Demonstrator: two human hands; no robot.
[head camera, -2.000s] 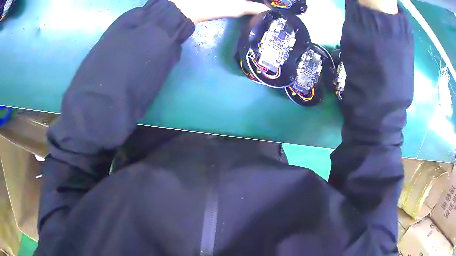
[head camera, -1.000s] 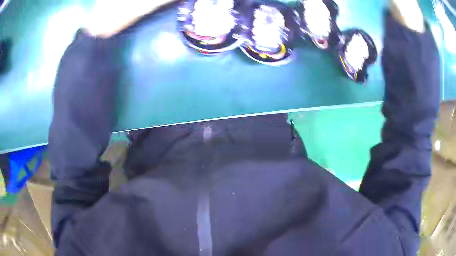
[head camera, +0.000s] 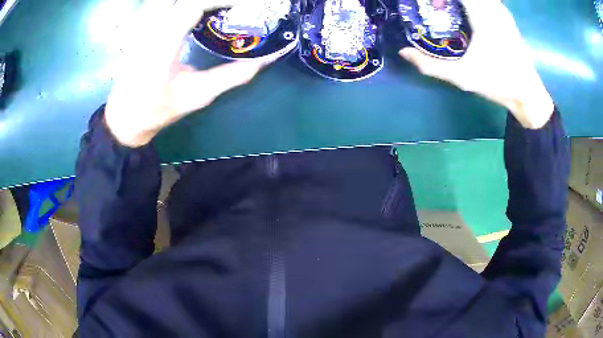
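Three round black housings with pale circuit boards and red and yellow wires stand side by side at the top of the view: a left one (head camera: 263, 47), a middle one (head camera: 342, 49) and a right one (head camera: 442, 41). My left hand (head camera: 178, 82) is around the left housing, thumb along its near edge, fingers partly cut off by the top edge. My right hand (head camera: 492, 63) grips the right housing from its right side, thumb at its lower left. The middle housing touches or nearly touches the left one.
The housings are over a glossy green mat (head camera: 317, 115) on the bench. A dark object (head camera: 5, 76) is at the far left edge. Brown cartons (head camera: 585, 231) with printing are on the floor at the right, more at the left beside a blue object (head camera: 45, 203).
Both hands have come into fuller view and closed around the outer housings. The housings show in different positions, and the view has shifted; fewer housings are visible than one second ago.
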